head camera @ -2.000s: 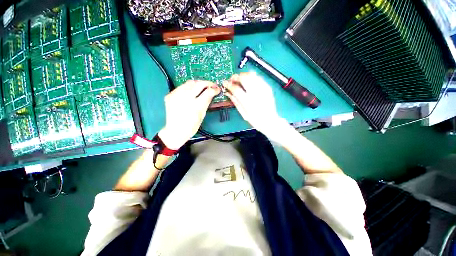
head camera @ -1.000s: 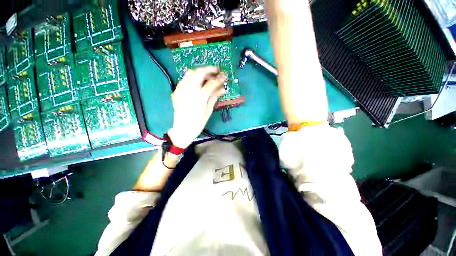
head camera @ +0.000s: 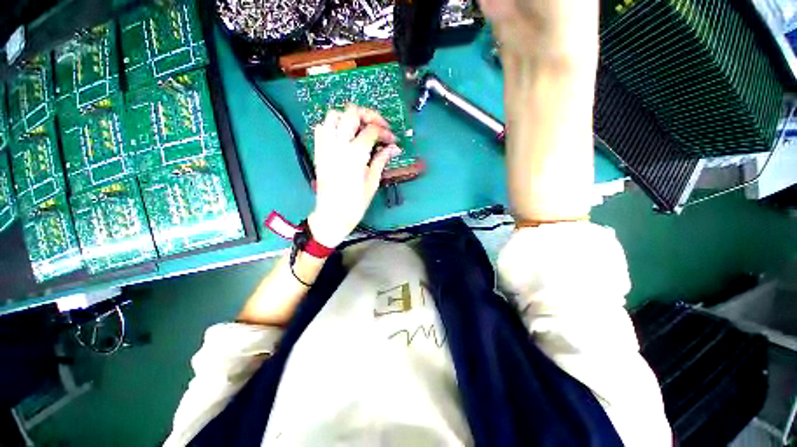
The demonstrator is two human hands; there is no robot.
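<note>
A green circuit board [head camera: 349, 87] lies in the reddish-brown fixture [head camera: 336, 58]. My left hand [head camera: 349, 161] is over the board's near part, thumb and fingers close together; whether they pinch a small part cannot be seen. My right hand [head camera: 516, 10] is blurred and cut off by the top edge, so its grip is hidden. Beside it a black power driver nose [head camera: 417, 35] points down, its tip near the board's far right corner. The torque wrench [head camera: 463, 106] lies right of the fixture, its handle hidden behind my right forearm.
A black tray heaped with silver hardware [head camera: 349, 22] stands beyond the fixture. Rows of green boards [head camera: 166, 122] lie on a black panel at left. A black slotted rack [head camera: 647, 148] with boards stands at right. A black cable [head camera: 278, 113] runs left of the fixture.
Both hands were together at the board. My right hand has moved away to the top edge, and the black driver nose has come down toward the board. My left hand has stayed over the board.
</note>
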